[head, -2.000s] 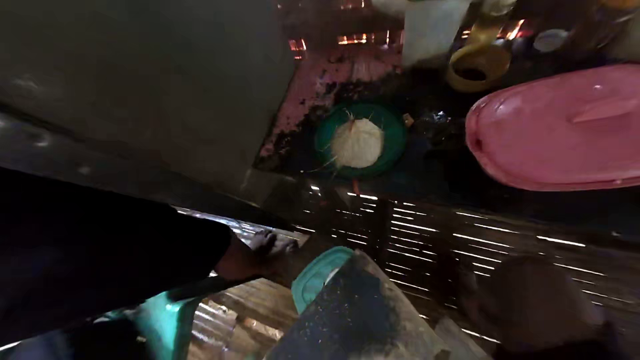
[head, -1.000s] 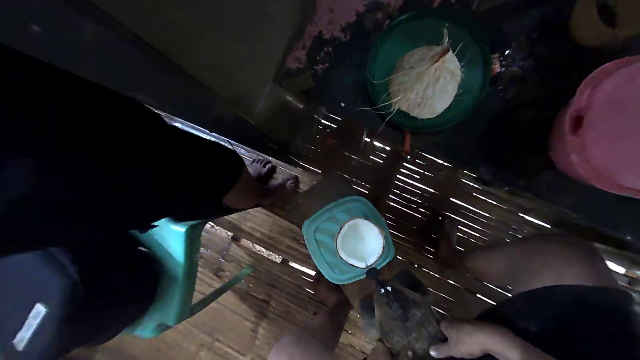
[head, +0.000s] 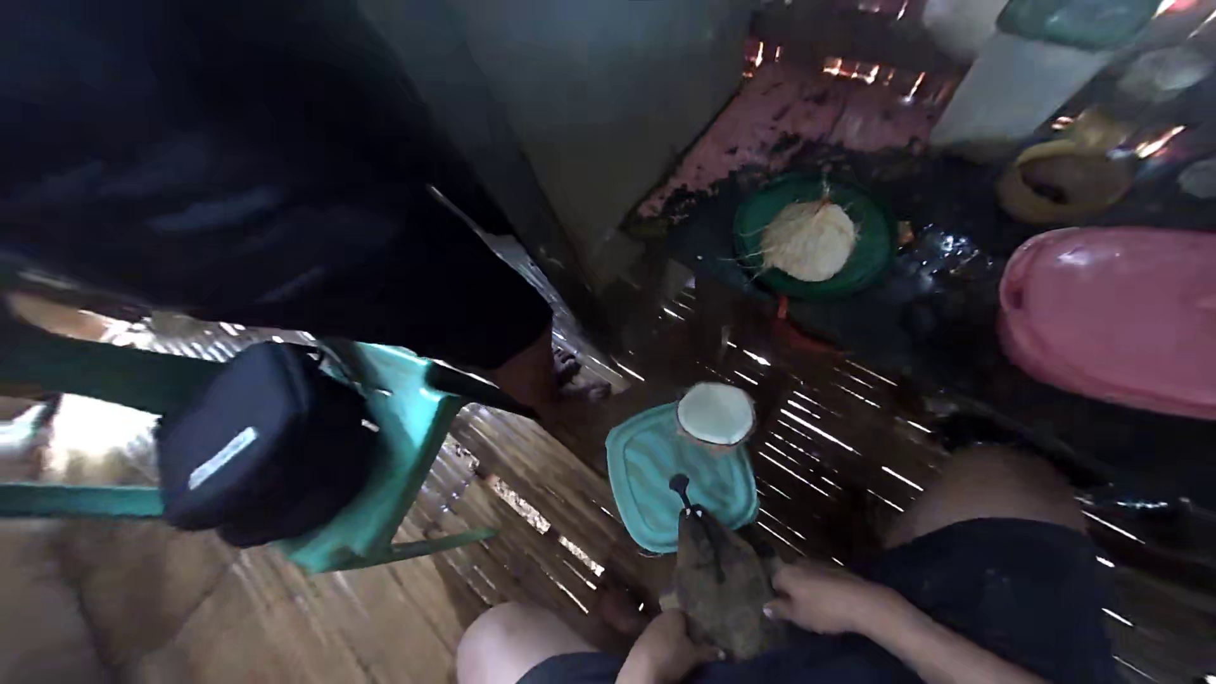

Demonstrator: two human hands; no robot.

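Note:
My left hand (head: 665,648) and my right hand (head: 819,598) grip the two sides of a wooden coconut grater stool (head: 727,589) between my legs. Its metal scraper head (head: 680,484) points forward over a teal plastic lid or tray (head: 655,465) on the slatted floor. A coconut half (head: 715,414), white flesh up, rests at the far right corner of that teal piece, apart from both hands. Farther off, a fibrous husked coconut piece (head: 812,241) lies in a green plastic basin (head: 869,271).
Another person in dark clothing (head: 380,228) stands at the left, near a green plastic chair (head: 380,465) holding a dark bag (head: 271,446). A pink plastic tub (head: 1121,318) lies at the right, with a yellow container (head: 1064,180) behind it. Bamboo slats (head: 817,427) have gaps.
The coconut half sat on the middle of the teal piece a second ago and is now at its far corner. Both hands are now on the stool's sides. The view has shifted.

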